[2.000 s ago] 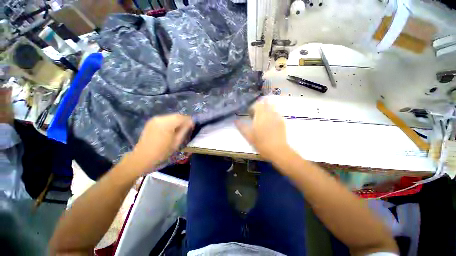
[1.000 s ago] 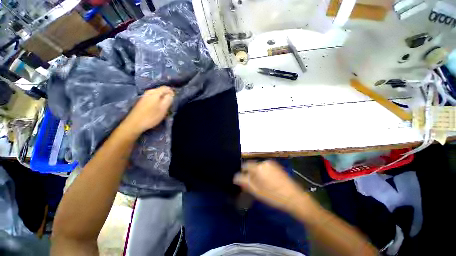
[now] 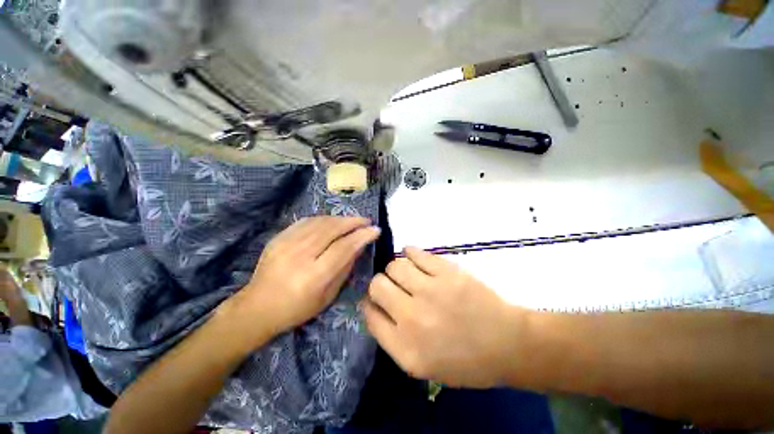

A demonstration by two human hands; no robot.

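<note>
The grey-blue leaf-print garment (image 3: 182,212) lies bunched at the left and runs under the machine head beside the cream ribbed block (image 3: 346,178). Its dark edge (image 3: 384,233) runs down between my hands. My left hand (image 3: 310,267) lies on the printed fabric with its fingertips at the dark edge, just below the block. My right hand (image 3: 433,318) has its fingers curled on the dark edge, lower and to the right, and pinches it. The needle is not clearly visible.
The machine head (image 3: 280,59) spans the top, close above my hands. Black thread snips (image 3: 496,137) and a thin grey metal bar (image 3: 556,89) lie on the bed. A yellow-orange strip (image 3: 734,182) is at the right. A person's sleeve (image 3: 30,364) shows at the left edge.
The view has moved closer to the machine. The black panel was spread over the table edge; now the printed side shows, with its dark edge near the block. Both hands have come together at it.
</note>
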